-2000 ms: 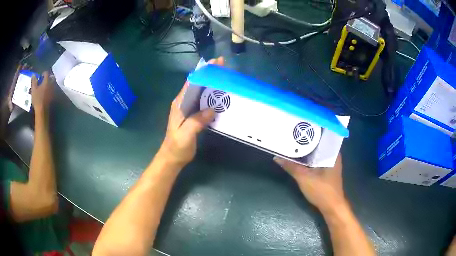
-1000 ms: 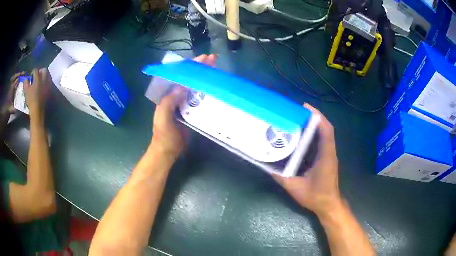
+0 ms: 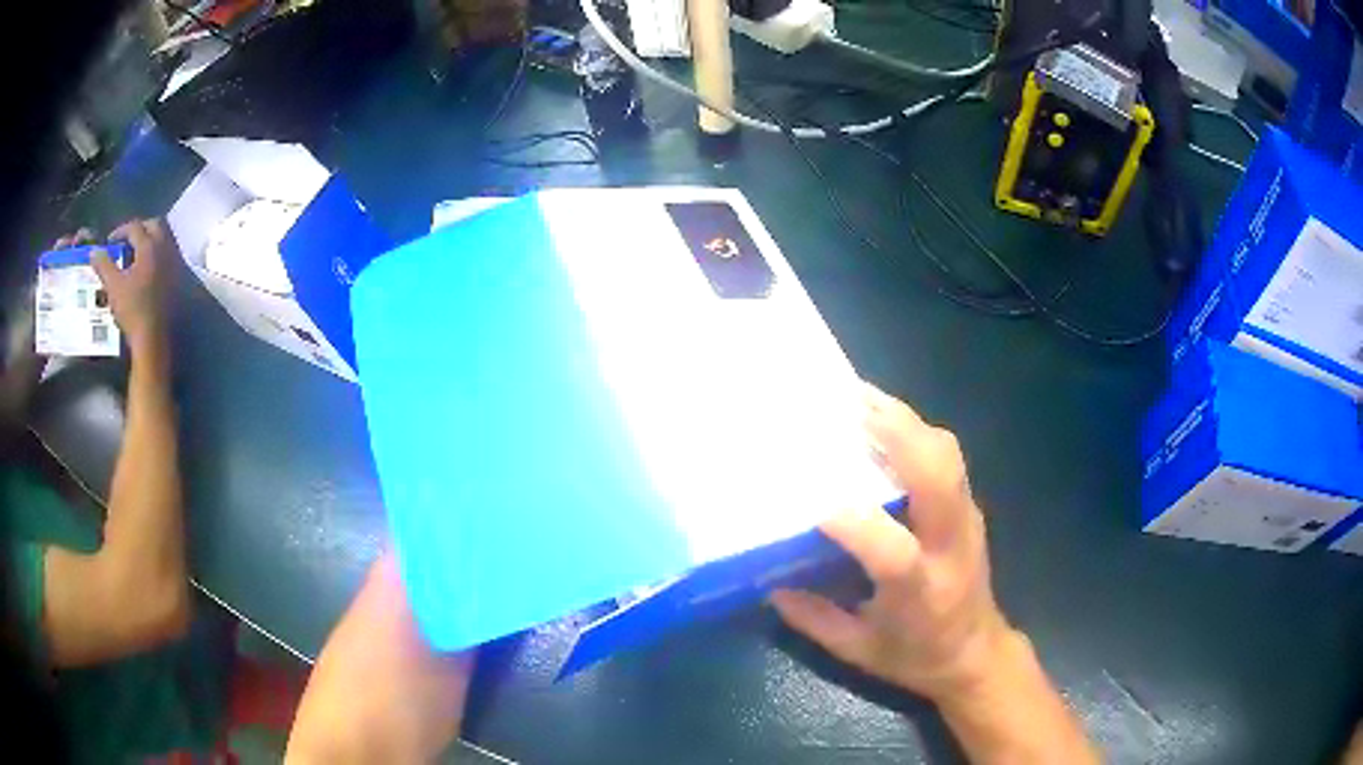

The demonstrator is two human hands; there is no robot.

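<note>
The retail carton (image 3: 703, 389) is tilted in front of me, its white printed side up, with a dark picture near the far end. Its large bright blue lid flap (image 3: 486, 434) extends to the left, and a smaller blue flap sticks out below it. The white unit inside is hidden. My right hand (image 3: 912, 568) grips the carton's lower right corner, thumb and fingers around the edge. My left hand (image 3: 381, 673) is blurred at the lower left edge of the lid flap; its fingers are hidden behind the flap.
An open carton (image 3: 277, 284) with a white unit stands at left, partly behind the flap. A neighbour's hands (image 3: 132, 277) hold a small blue-and-white item (image 3: 78, 307). Closed cartons (image 3: 1248, 448) are stacked at right. A yellow-and-black device (image 3: 1073, 142) and cables are at the back.
The carton has been turned so its white side and lid flap face me and the grilles no longer show. My left hand has moved down and left. The neighbour's item now shows its printed face.
</note>
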